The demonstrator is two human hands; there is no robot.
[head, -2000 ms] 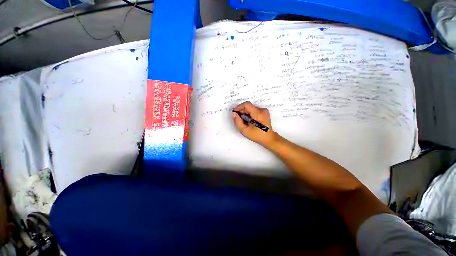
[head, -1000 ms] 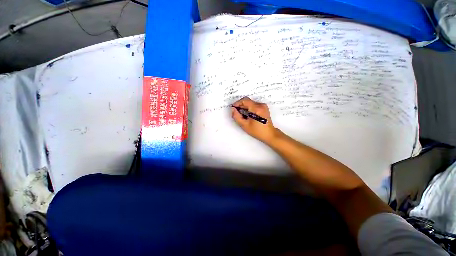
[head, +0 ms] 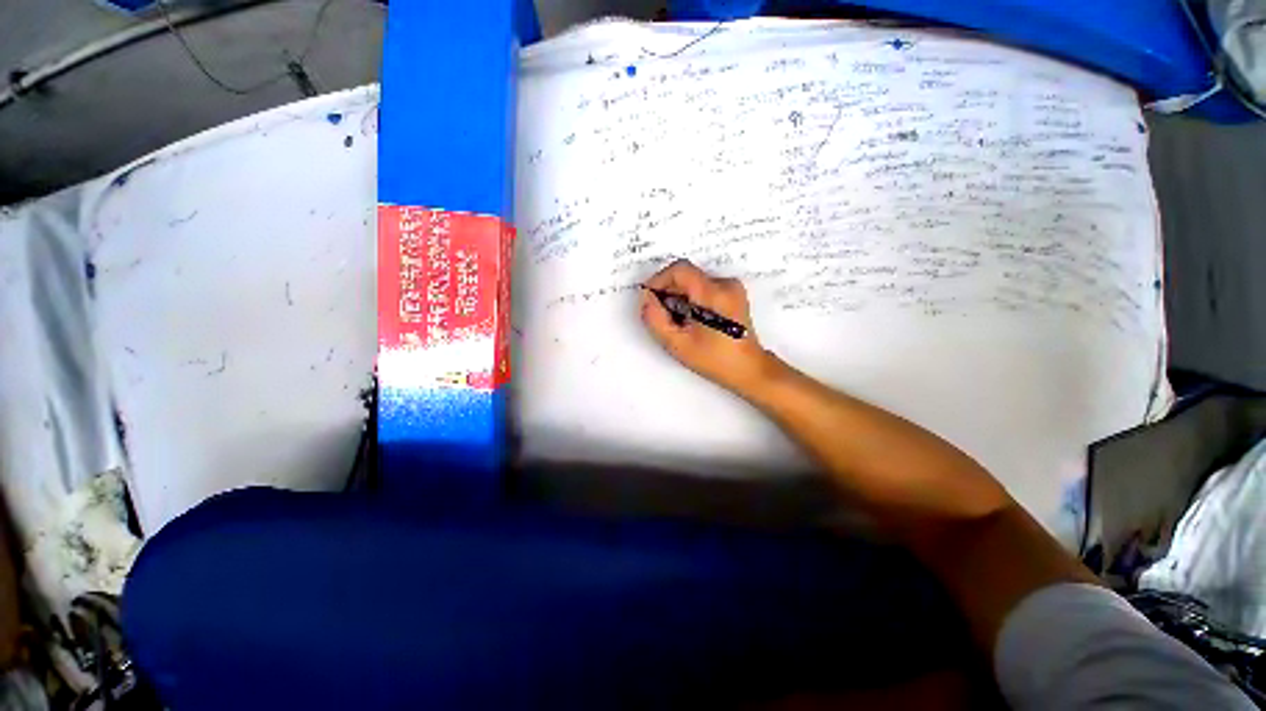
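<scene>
My right hand [head: 698, 327] reaches in from the lower right, bare, with a grey sleeve at the elbow. It is closed on a dark pen [head: 705, 317] with light lettering. The pen's tip points up and left and meets the white table cover [head: 639, 403] at the end of a faint line of handwriting. Many rows of small handwriting cover the cloth above and to the right of the hand. My left hand is not in view.
A bright-blue swing arm [head: 447, 111] with a red label crosses left of my hand. A navy padded board [head: 528, 597] lies along the bottom. A blue rear bar [head: 1027, 35] runs along the back. A grey-brown plate [head: 1159, 472] and white cloth [head: 1222, 563] are at right.
My view has shifted slightly, so the swing arm and cover sit further left and up. The pen tip has advanced a little rightward along the written line.
</scene>
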